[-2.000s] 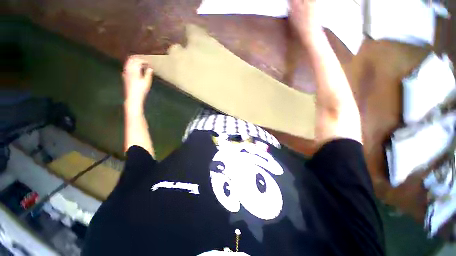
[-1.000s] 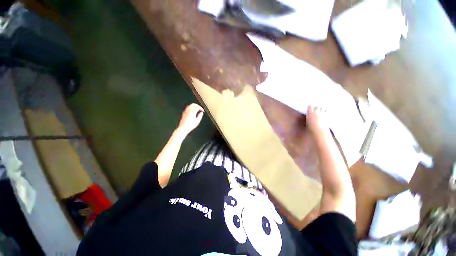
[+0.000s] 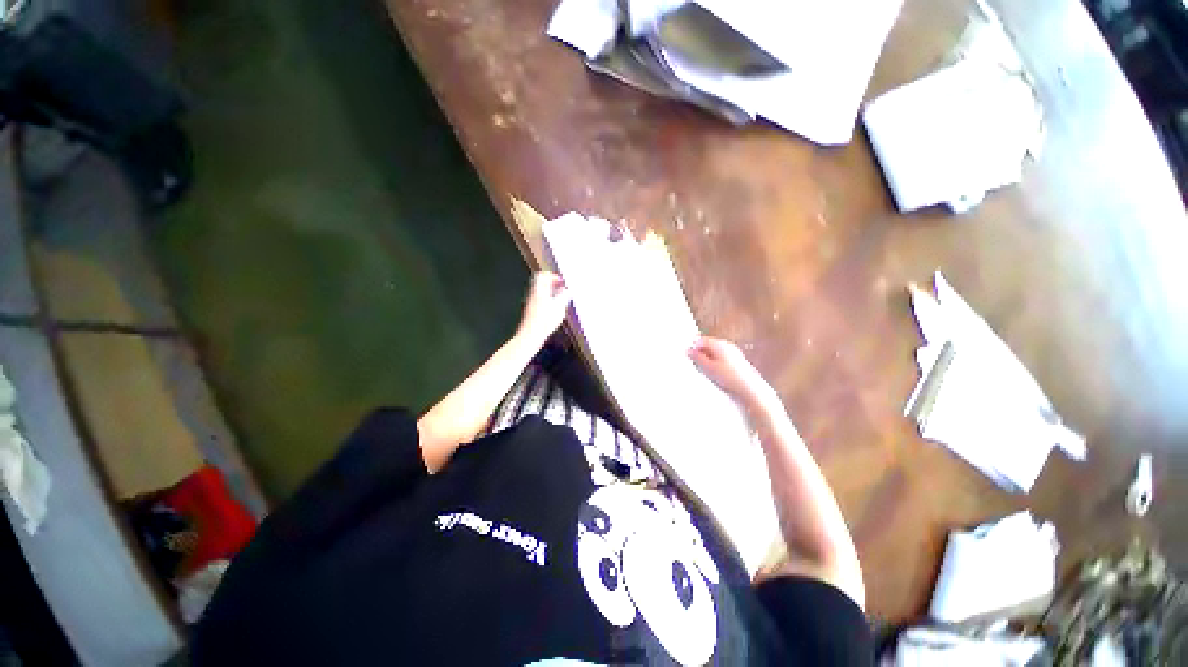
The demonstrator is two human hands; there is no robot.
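A long white panel lies along the near table edge, over a tan panel whose edge and pointed tip show at its far left. My left hand is at the left long edge of the panels, fingers closed on it near the notched end. My right hand is at the white panel's right edge, with fingertips on it. Whether its fingers pinch the panel is not clear. The near end of the panels is partly hidden by my right forearm and shirt.
A large white and grey pile lies at the far side, a white stack right of it. White pieces, a small white object, a folded bundle and tangled olive-tan strips are on the right. Green floor is left.
The white panel has moved left and nearer, from the table's middle onto the tan panel. My right hand moved left with it. My left hand has come onto the panels' left edge.
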